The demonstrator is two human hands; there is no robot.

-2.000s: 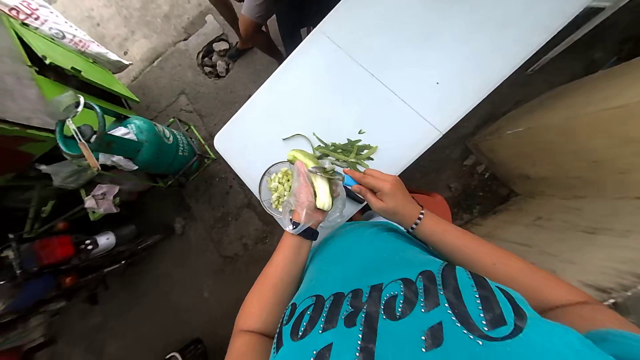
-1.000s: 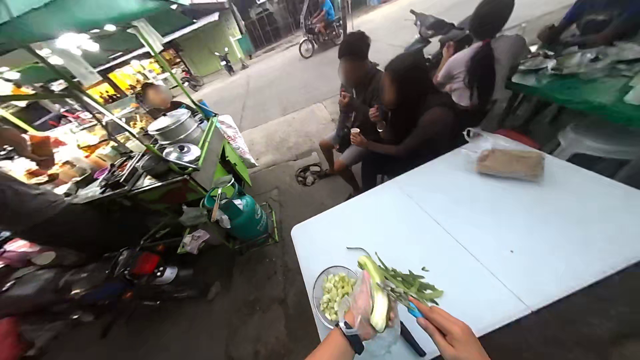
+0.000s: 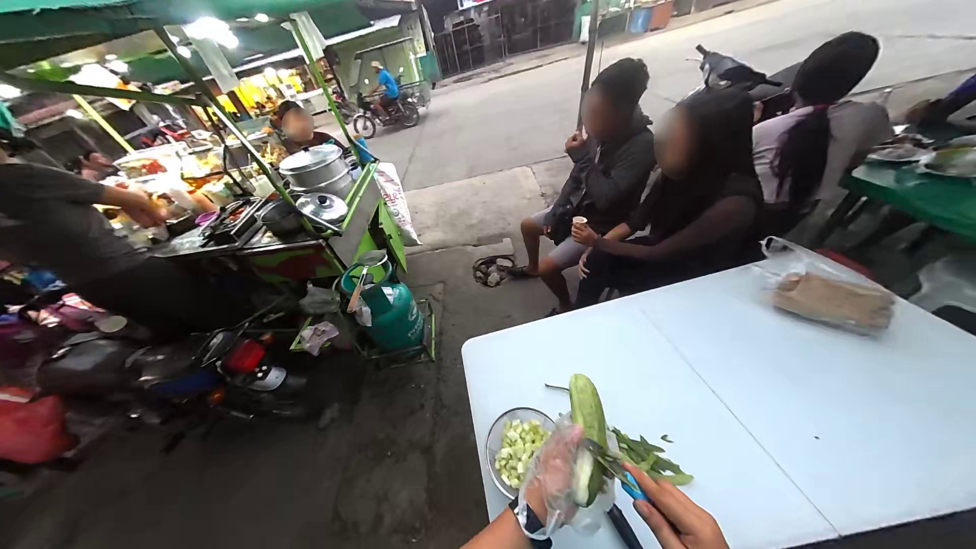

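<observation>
My left hand [image 3: 555, 469], in a clear plastic glove, holds a partly peeled green cucumber [image 3: 587, 412] upright over the near left part of the white table. My right hand [image 3: 671, 507] grips the blue handle of a peeler [image 3: 631, 485], whose metal end lies against the cucumber's side. Left of the cucumber stands a clear bowl [image 3: 492, 457] of chopped pale green pieces [image 3: 520, 450]. Green peelings [image 3: 648, 457] lie on the table to the right of the cucumber. A black handle [image 3: 624, 528] shows below my hands; the rest of that tool is hidden.
The white folding table [image 3: 709, 328] bears a plastic bag with a brown package [image 3: 833, 299] at its far right. Several people sit beyond it, one holding a small cup [image 3: 579, 221]. A green gas cylinder [image 3: 393, 316], a food stall [image 3: 305, 255] and a parked motorcycle [image 3: 244, 374] stand to the left.
The view has tilted up from the teal shirt to the street. Both hands stay at the cucumber, which now stands more upright. The rider in the background has moved farther left along the street.
</observation>
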